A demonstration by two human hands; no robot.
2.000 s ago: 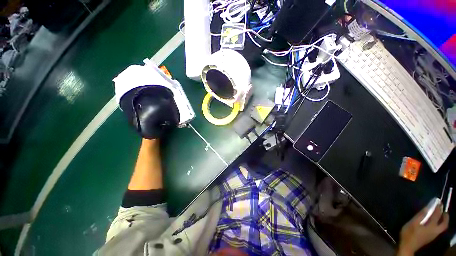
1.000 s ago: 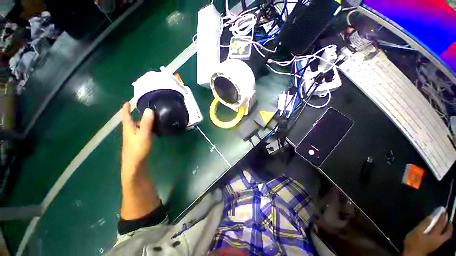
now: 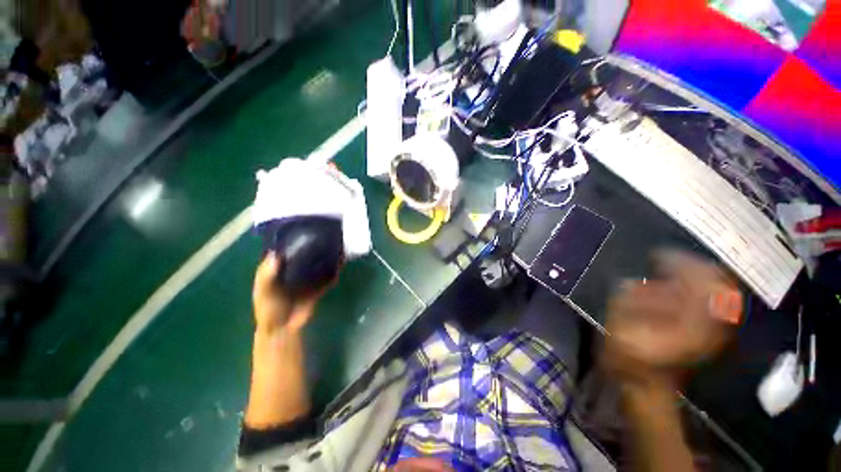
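Note:
The dome camera, with white housing (image 3: 309, 198) and black ball head (image 3: 312, 253), sits on the green surface at the left. My left hand (image 3: 284, 293) holds the black ball from below, fingers around it. My right hand (image 3: 673, 309) is blurred over the black mat, right of the smartphone (image 3: 572, 251); its fingers and whether it holds anything cannot be made out. The orange square (image 3: 727, 307) shows at its edge. The white mouse (image 3: 782, 383) lies at the right, untouched.
A white bullet camera (image 3: 443, 166) stands by a yellow tape ring (image 3: 412, 221). A long white box (image 3: 383, 120) and tangled cables (image 3: 544, 166) lie behind. A white keyboard (image 3: 701, 203) lies below a monitor (image 3: 738, 83). Black adapters (image 3: 454, 241) lie at the mat's edge.
My right hand has left the mouse and moved left over the mat. My left hand has closed around the ball head, whose black face now points lower. The view has shifted.

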